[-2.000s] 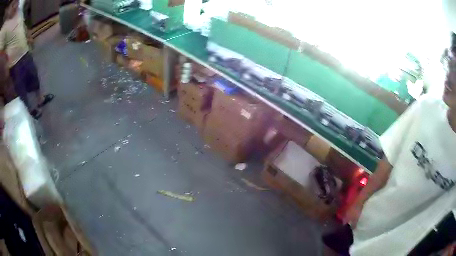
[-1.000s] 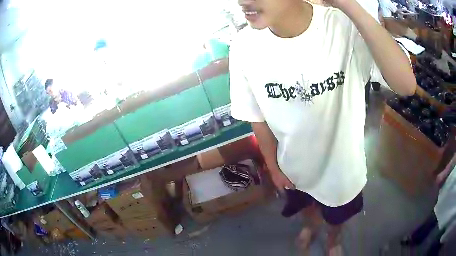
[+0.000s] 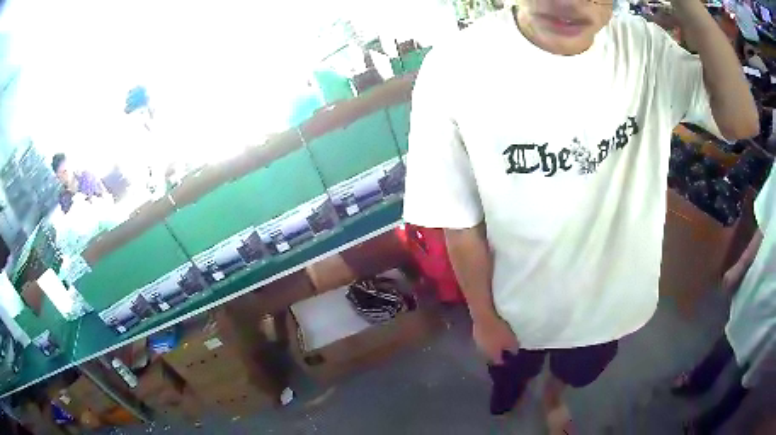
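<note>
Neither my left hand nor my right hand is in the picture. A row of colour boxes [image 3: 293,228] with product pictures along their sides stands on the green-topped bench [image 3: 81,340] at the left and middle. Their green flaps [image 3: 247,189] stand up behind the pictures. A person in a white printed T-shirt [image 3: 579,229] stands close in front of me, one arm hanging and the other raised to the head.
Under the bench are brown cartons [image 3: 217,365] and an open carton with a white sheet [image 3: 332,323] and a dark striped item [image 3: 379,299]. A red object [image 3: 436,262] is beside the person. A large carton of dark items [image 3: 704,183] and another person's sleeve are at the right.
My view has swung right from the floor and bench to the person in white, who now appears slightly larger and further right. My hands stay out of view.
</note>
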